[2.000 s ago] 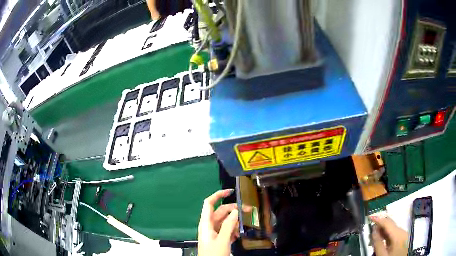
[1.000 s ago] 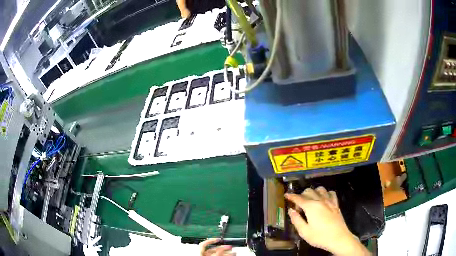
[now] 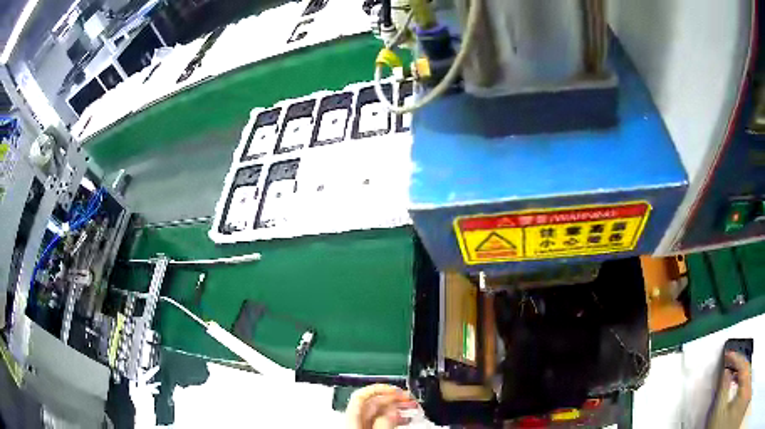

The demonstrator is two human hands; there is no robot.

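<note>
The hot press [image 3: 549, 180] stands in front of me, its blue head above the pressing fixture [image 3: 461, 327]. The tan-and-metal nest shows at the fixture's left, beside a loose black sheet [image 3: 562, 343]. My right hand [image 3: 734, 392] is at the far right on the white surface, its fingers closed round a black phone housing [image 3: 739, 345]; the hand hides most of the housing. My left hand [image 3: 382, 405] is cut off by the bottom edge, left of the fixture. Its fingers are bent beside something small and pale; whether it holds this I cannot tell.
A white blister tray [image 3: 335, 197] with dark-and-white parts lies behind, left of the press. A white wand [image 3: 243, 348] and small dark pieces [image 3: 247, 320] lie on the green surface. An orange-tan block [image 3: 664, 293] stands right of the fixture. A feeder machine [image 3: 71, 285] is at far left.
My right hand has left the fixture and moved right to the housing on the white surface. My left hand moved from the fixture to the bottom edge, then slightly right. The camera view has shifted.
</note>
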